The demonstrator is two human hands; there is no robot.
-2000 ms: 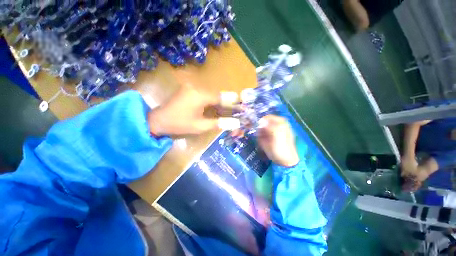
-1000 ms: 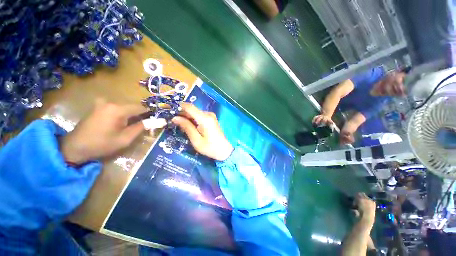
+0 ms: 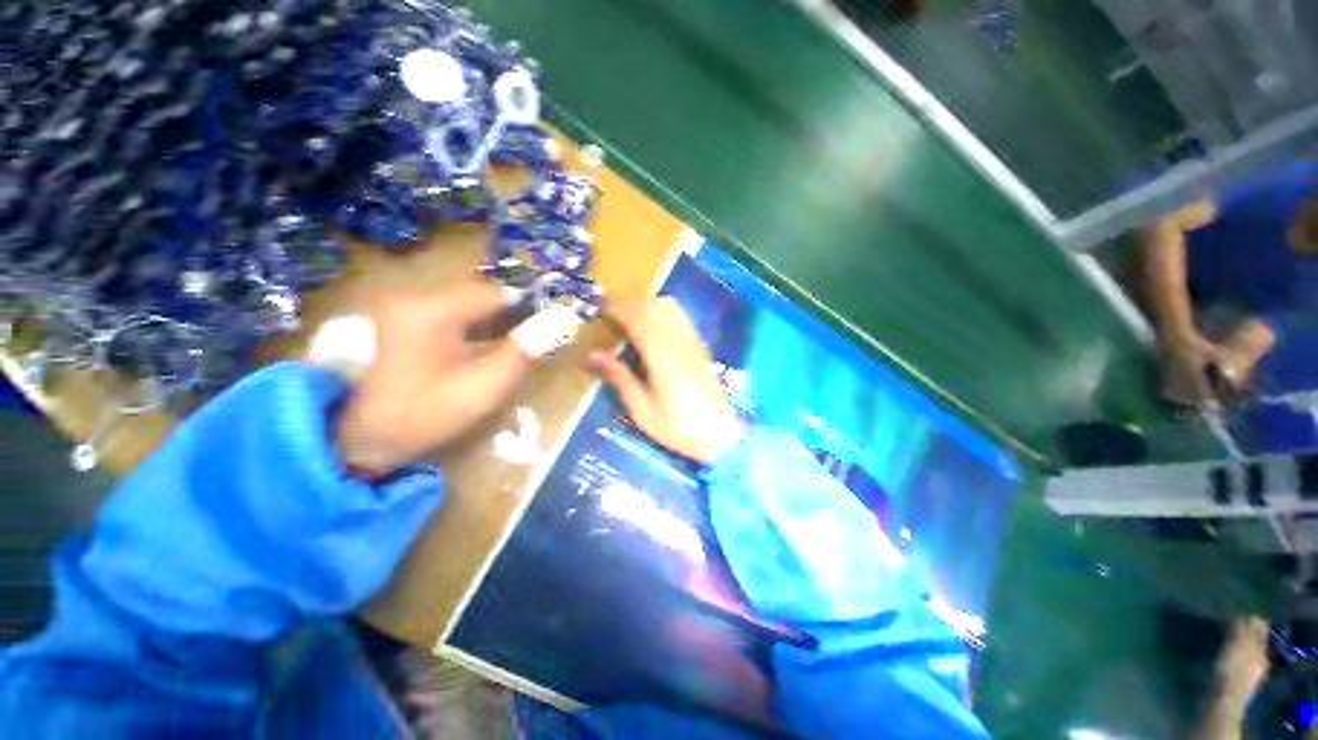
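My left hand [image 3: 434, 362], blurred, holds a linked strip of blue circuit boards [image 3: 546, 231] between its fingertips, with a white wrap [image 3: 549, 330] on one digit. The strip reaches up and away from my fingers to the edge of the large pile of wired boards [image 3: 188, 174]. White round end pieces [image 3: 434, 75] on wires lie at its far end. My right hand [image 3: 668, 379] is just right of the strip's near end, fingers bent and a little apart. I see nothing clear in it; its fingertips are close to the boards.
A tan board [image 3: 419, 578] lies under the pile. A glossy printed mat [image 3: 578, 607] lies under my right forearm. A green belt [image 3: 781, 159] with a metal rail [image 3: 940, 116] runs beyond. A person's arms [image 3: 1192, 311] work opposite; another person's hand [image 3: 1240, 665] shows at lower right.
The camera view has shifted, so the pile takes up more of the picture. The board strip now extends up beside the pile. My right fingers have come off the boards.
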